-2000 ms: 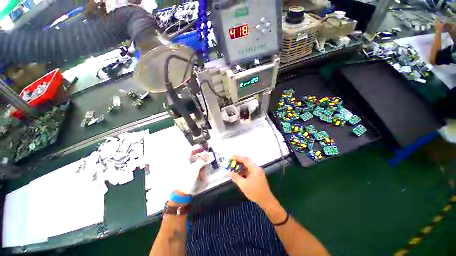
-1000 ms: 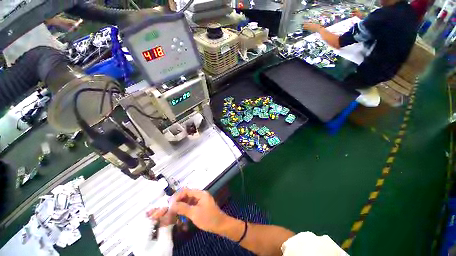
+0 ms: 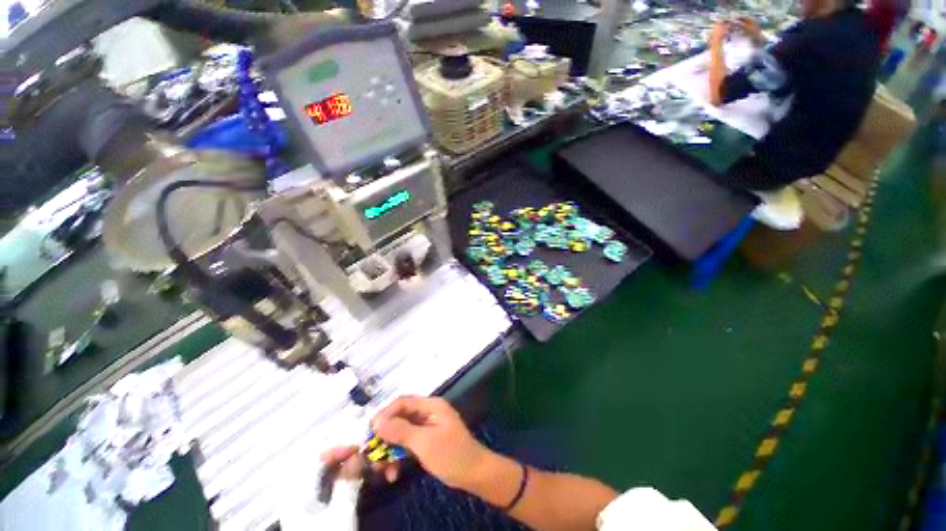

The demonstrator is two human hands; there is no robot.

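Observation:
My bare right hand [image 3: 430, 441] and my gloved left hand [image 3: 330, 490] meet at the lower middle, in front of the soldering machine [image 3: 358, 223]. A small circuit board [image 3: 380, 448] with yellow and blue parts shows between their fingers; my right fingers are on it. The fingertips of my left hand stick out of the white glove close to the board. Whether my left hand holds a white housing is hidden and blurred. The dark soldering head [image 3: 259, 311] slants down to the left of the hands' upper side, apart from them.
White housings [image 3: 124, 441] lie heaped at the left. A black tray [image 3: 622, 272] holds many green boards, with another black tray [image 3: 664, 192] beside it. A grey controller [image 3: 348, 99] and a fume hood [image 3: 171, 218] stand behind. A person [image 3: 814, 93] sits at the upper right.
Since the earliest frame, the view has swung right and my hands have come together, nearer to me. Since one second ago, the board has become visible between my fingers.

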